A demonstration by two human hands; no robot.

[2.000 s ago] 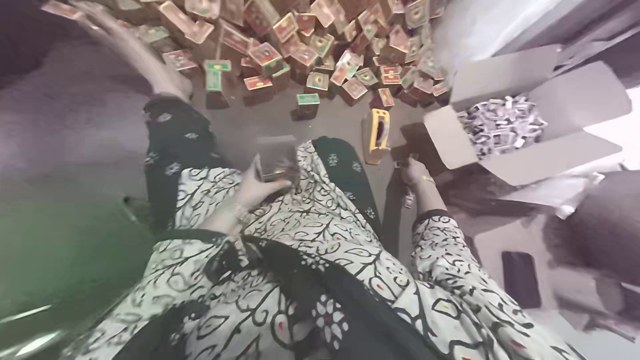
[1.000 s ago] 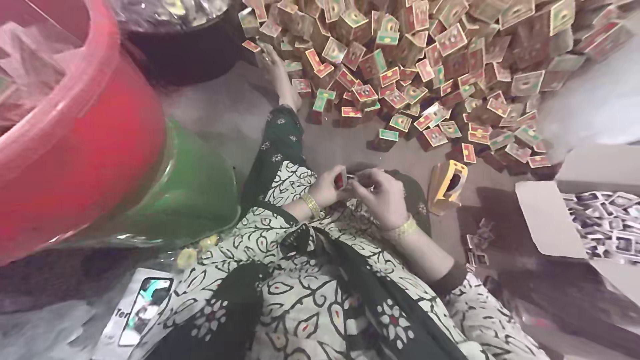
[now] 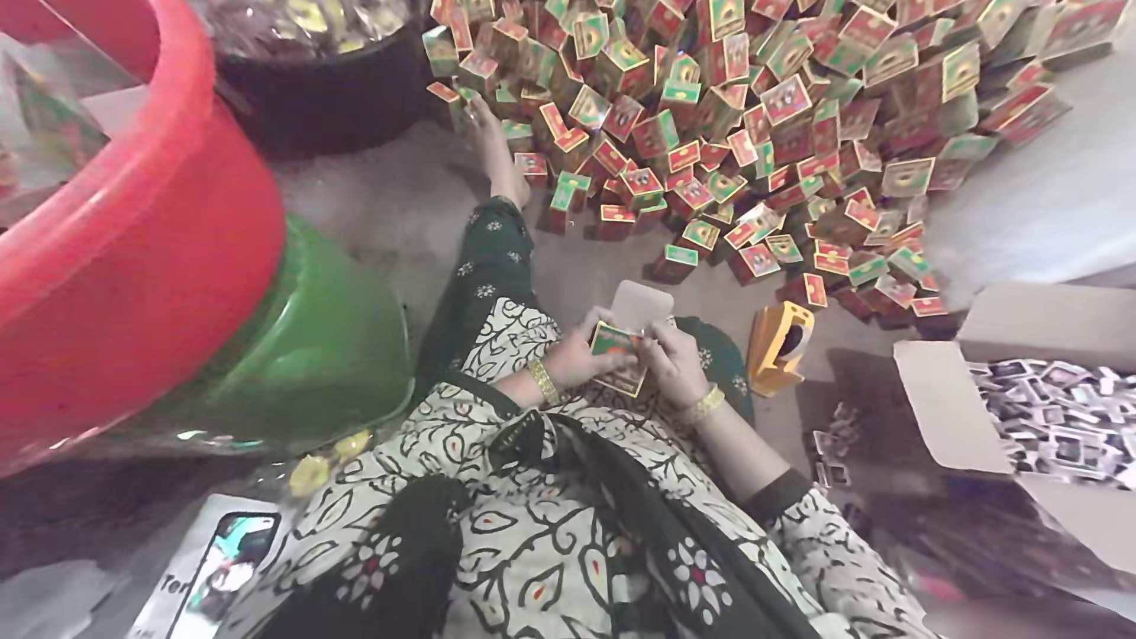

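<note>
Above my lap, both hands hold a small printed cardboard box (image 3: 621, 359) with its pale flap (image 3: 641, 306) raised. My left hand (image 3: 581, 357) grips it from the left, fingers at its upper edge and thumb over its front. The fingertips of my right hand (image 3: 673, 359) pinch its right edge near the flap. A yellow tape dispenser (image 3: 779, 348) stands on the floor to the right of my right hand. Many small red and green printed boxes (image 3: 657, 182) lie heaped beyond my knees. What is inside the held box is hidden.
At the left are a large red plastic tub (image 3: 213, 204), a green tub (image 3: 328, 337) and a dark tub (image 3: 328, 102). An open carton (image 3: 945, 408) of small pale pieces (image 3: 1065, 417) stands at the right. A box picturing a phone (image 3: 209, 568) lies lower left. My bare foot (image 3: 493, 146) touches the heap's edge.
My right hand, by the tape dispenser two seconds ago, has come over to the box in my left hand. The box's pale flap now shows raised. The view has shifted left.
</note>
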